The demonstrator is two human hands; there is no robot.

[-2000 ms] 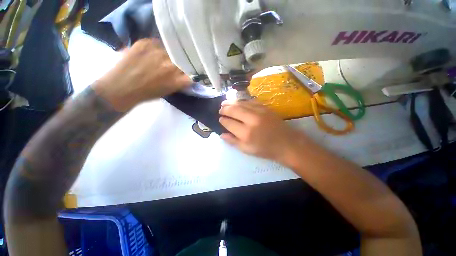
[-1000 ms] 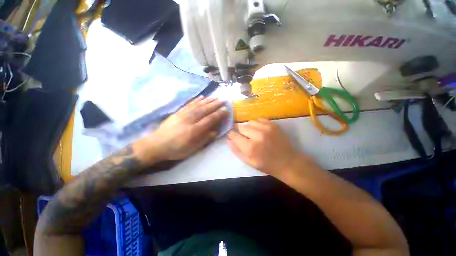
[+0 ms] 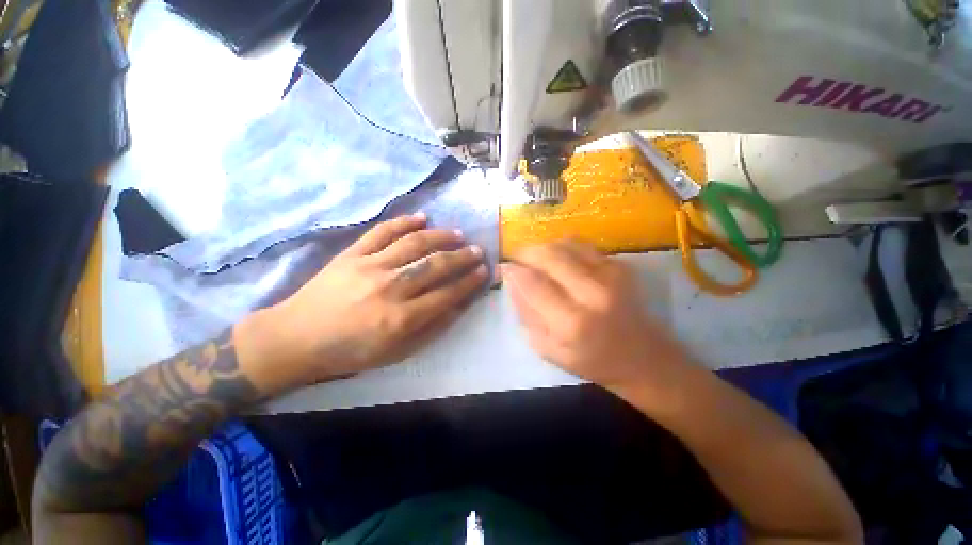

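The garment panel (image 3: 309, 170) lies with its pale blue-grey wrong side up, left of and under the presser foot and needle (image 3: 492, 179) of the white sewing machine (image 3: 735, 75). A dark edge runs across it. My left hand (image 3: 373, 303) lies flat on the cloth just below and left of the needle, fingers slightly spread. My right hand (image 3: 581, 309) is at the cloth's right edge below the needle, fingertips bent together on that edge. It is slightly blurred, and its fingertips are partly hidden.
Scissors (image 3: 698, 208) with orange and green handles lie on the orange-yellow bed cover (image 3: 597, 202). Dark cut pieces (image 3: 346, 32) lie at upper left. Dark cloth (image 3: 59, 96) hangs at far left. Dark strips (image 3: 901, 271) hang at right. A blue crate (image 3: 240, 484) stands below the table.
The panel has been turned from dark to pale side up under the needle. My left hand has moved from beside the machine head down onto the cloth. My right hand has moved slightly lower.
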